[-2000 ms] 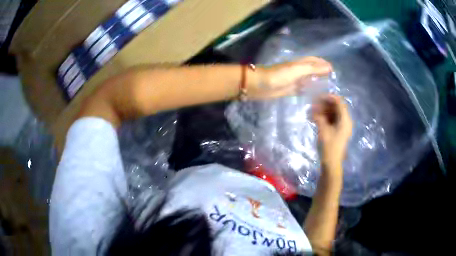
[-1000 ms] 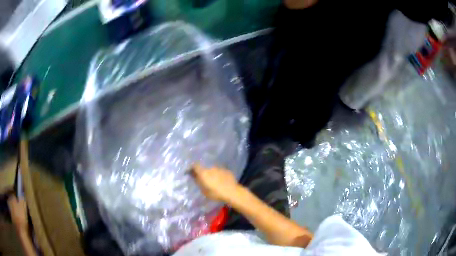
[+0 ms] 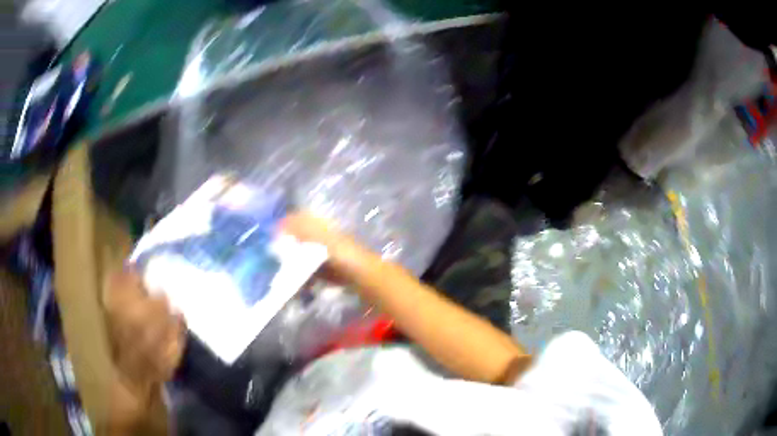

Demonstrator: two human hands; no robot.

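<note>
A flat white and blue retail box (image 3: 243,302) is held tilted over the near side of a large clear plastic bag (image 3: 366,162). The picture is blurred. My right hand (image 3: 317,241) is on the box's right edge. My left hand (image 3: 145,328) is at its lower left edge, beside the carton's flap, and looks closed on the box, though its fingertips are blurred. Whether film covers the box, and whether either hand also holds a tool, cannot be told.
An open brown carton (image 3: 75,247) with blue and white boxes inside is at the left. A green bench (image 3: 153,55) with a pale edge carries another box (image 3: 55,106). Clear film (image 3: 613,298) lies on the floor at the right. A dark-clothed person (image 3: 571,94) is beyond.
The retail box has come into view over the bag, between my hands. My left hand has moved from the lower left corner to the box. The view has shifted slightly.
</note>
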